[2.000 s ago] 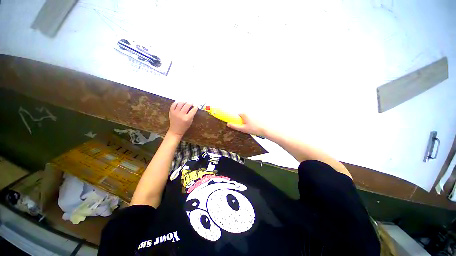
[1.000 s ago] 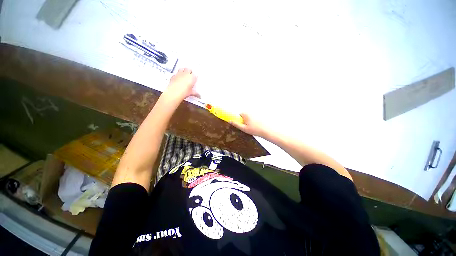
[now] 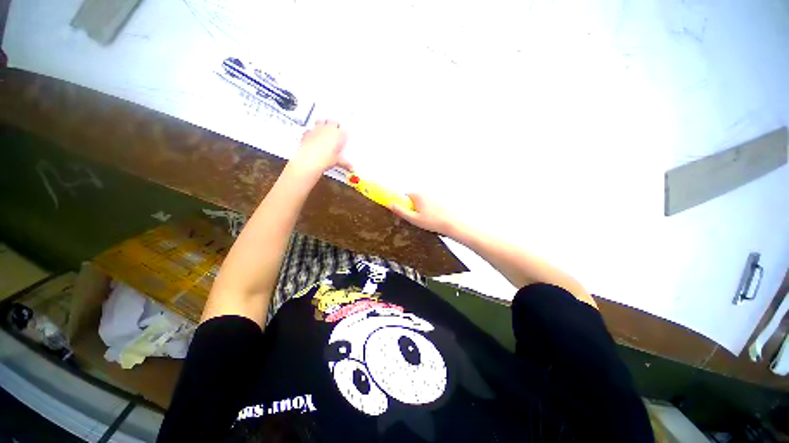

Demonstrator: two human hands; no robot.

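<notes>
The large white marker paper (image 3: 519, 112) covers the table, its lines mostly washed out by glare. My right hand (image 3: 421, 213) is closed around the rear of the yellow cutting knife (image 3: 377, 192). The knife's red-spotted front points left, at the paper's near edge; its tip is hard to see beside my left hand. My left hand (image 3: 325, 147) lies on the paper near that edge, just left of the knife tip, thumb apart from the fingers. A handled weight (image 3: 264, 86) sits on the paper just beyond my left hand.
A flat weight (image 3: 727, 170) and another handled weight (image 3: 748, 279) lie at the right. A second flat weight (image 3: 105, 17) is at the upper left. The brown table's bare edge (image 3: 208, 156) runs along the front. A cardboard box (image 3: 86, 324) with white scraps stands below left.
My left hand has moved from the table edge up onto the paper, nearer the handled weight. The knife has shifted slightly left and stays in my right hand. The view has shifted slightly.
</notes>
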